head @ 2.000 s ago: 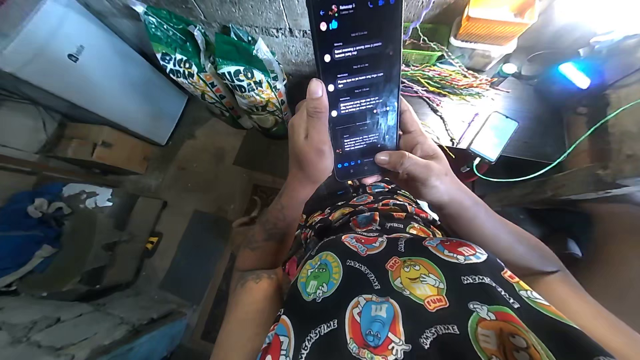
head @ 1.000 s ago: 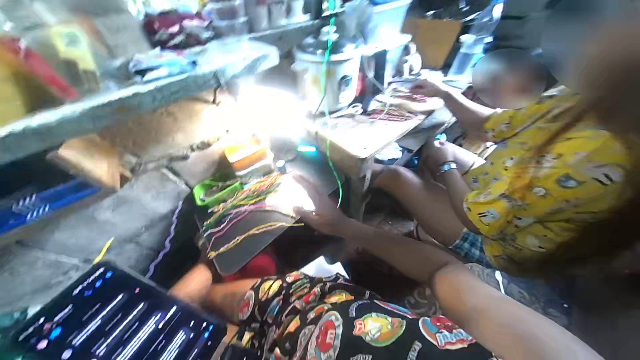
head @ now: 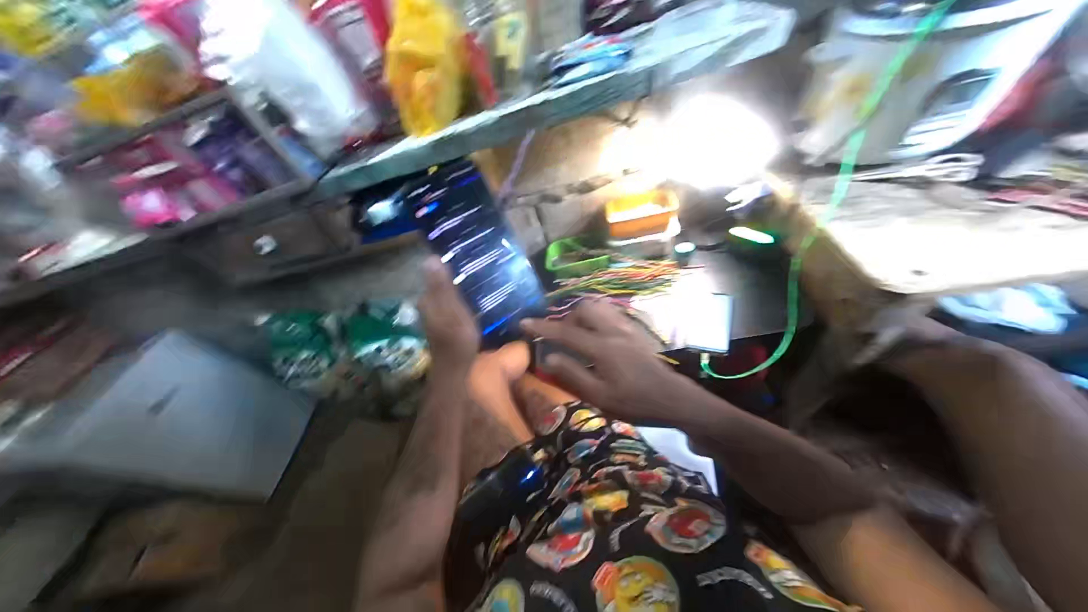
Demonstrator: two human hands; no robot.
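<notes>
A large dark smartphone [head: 480,255] with a lit screen of text is held upright over my lap. My left hand [head: 450,319] grips its lower left side. Near the phone's lower right corner, my right hand [head: 599,357] has its fingers spread and partly curled; blur hides whether they touch the phone. Just beyond the right hand lie thin colored cords [head: 625,279], beside a green plastic basket [head: 578,257]. A second phone [head: 710,321], plugged into a green cable [head: 795,280], lies on the dark tabletop.
Bright light glares behind an orange container [head: 642,214]. A concrete shelf [head: 510,115] holds plastic bags. Green packs [head: 340,340] and a grey panel [head: 183,416] stand at left. Another person's bare leg [head: 1003,433] is close on the right, below a wooden table [head: 926,238].
The view has swung widely. One second ago my right hand was at the cords with the phone low at left; now that hand is by the phone's lower corner.
</notes>
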